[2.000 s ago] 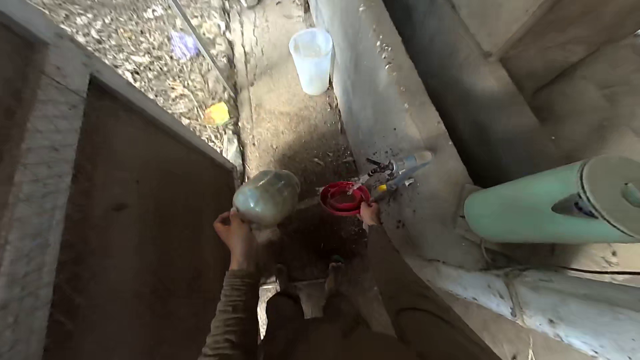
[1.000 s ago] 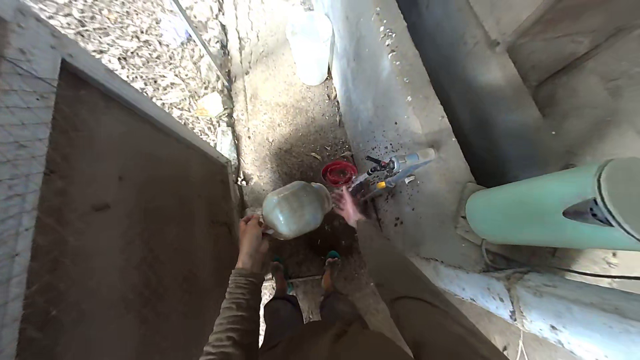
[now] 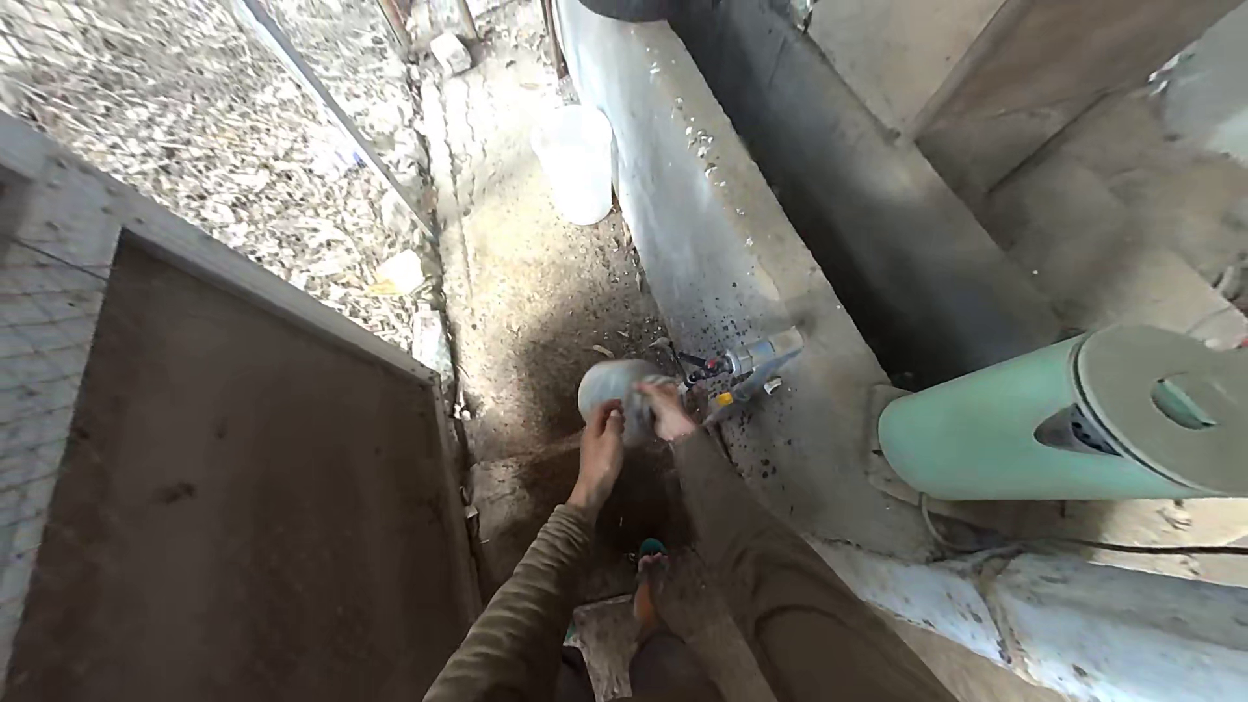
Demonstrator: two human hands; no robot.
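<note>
A cloudy, translucent plastic container [image 3: 606, 382] is low in front of me, over the narrow concrete floor. My left hand [image 3: 602, 444] is at its near side, with the fingers bent against it. At its right side is my right hand [image 3: 668, 409], close to the tap fittings; whether its fingers grip the container is blurred. Beside that hand, a clear plastic fitting [image 3: 765, 351] with dark and red parts lies against the low concrete wall, with a yellow piece [image 3: 722, 399] near it. The red ring-shaped item of the earlier frames cannot be made out.
A translucent white bucket [image 3: 577, 166] stands farther along the passage by the concrete wall [image 3: 702, 195]. To the right is a pale green cylinder [image 3: 985, 419] with a lid. A framed mesh-and-board panel [image 3: 263, 468] borders the left, and dry litter covers the ground beyond it.
My right hand held the red ring-shaped item two seconds ago, then let go of it. Both hands are now at the container, which has turned and moved toward the fittings.
</note>
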